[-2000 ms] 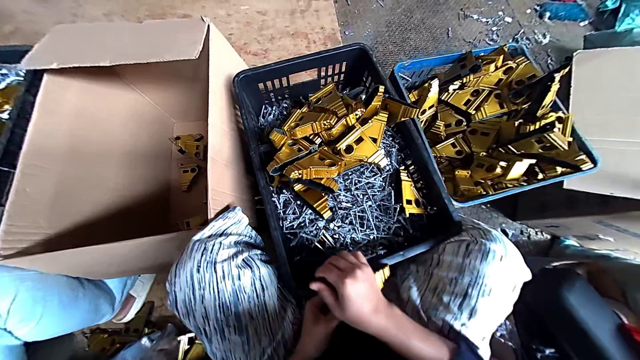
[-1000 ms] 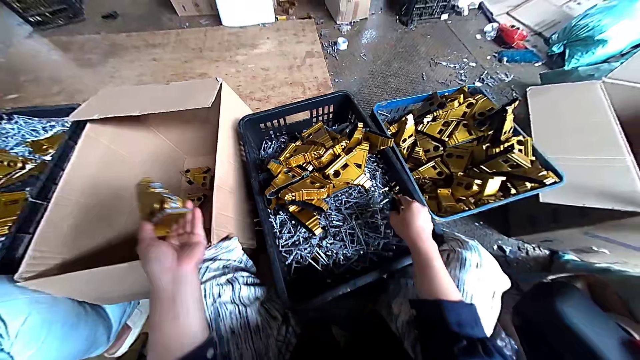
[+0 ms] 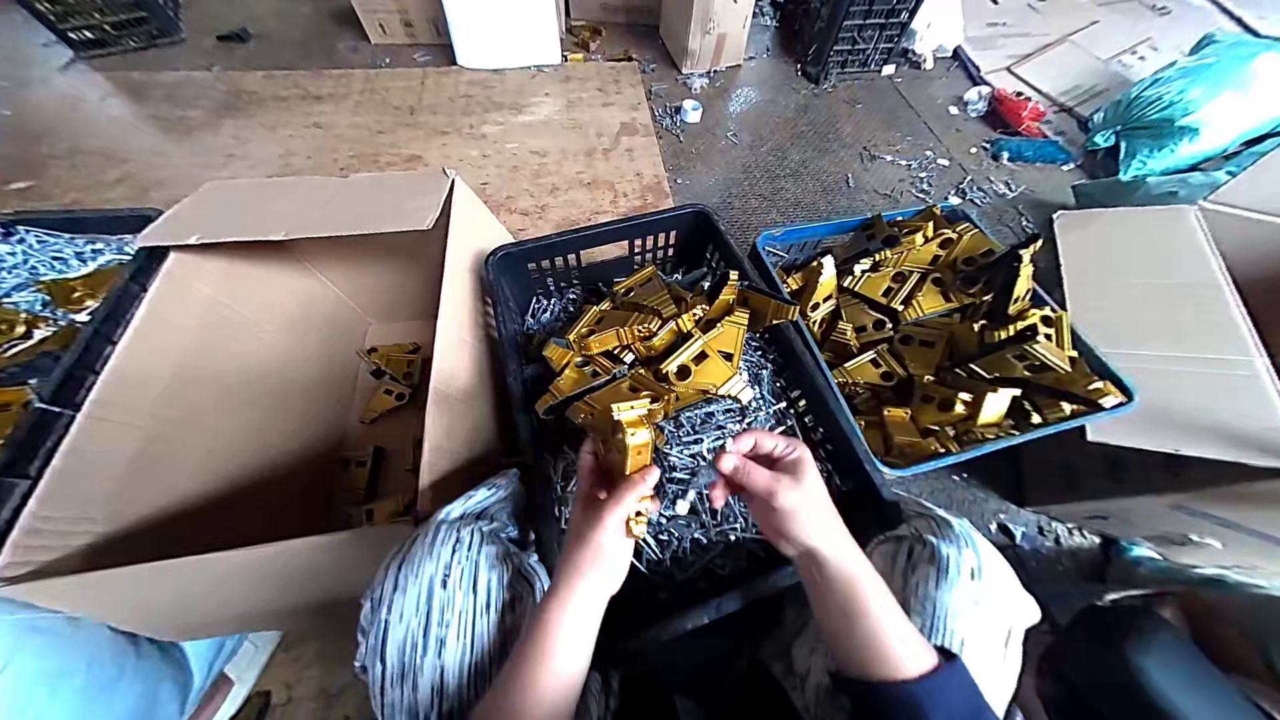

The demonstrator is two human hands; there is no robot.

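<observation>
My left hand [image 3: 603, 515] grips a gold metal bracket [image 3: 637, 440] over the black plastic crate [image 3: 512, 330]. To its right my right hand [image 3: 775, 485] hangs over loose screws [image 3: 700, 450], thumb and index finger pinched; whether a screw is between them is too small to tell. Gold brackets [image 3: 705, 362] lie heaped on the screws toward the crate's far side. More gold brackets [image 3: 925, 350] fill the blue-rimmed crate [image 3: 1000, 452] on the right. A few brackets [image 3: 390, 385] lie inside the open cardboard box [image 3: 250, 400] at left.
Another crate [image 3: 75, 340] with screws and gold parts stands at far left. An open carton [image 3: 1160, 320] is at right. Beyond are a wooden board [image 3: 400, 130], scattered screws on the floor [image 3: 925, 170] and a teal plastic bag [image 3: 1190, 105]. A person's light-blue trouser leg [image 3: 100, 670] shows at lower left.
My left hand has moved from over the cardboard box to the black crate and now holds a bracket there. My right hand has come inward from the crate's right side.
</observation>
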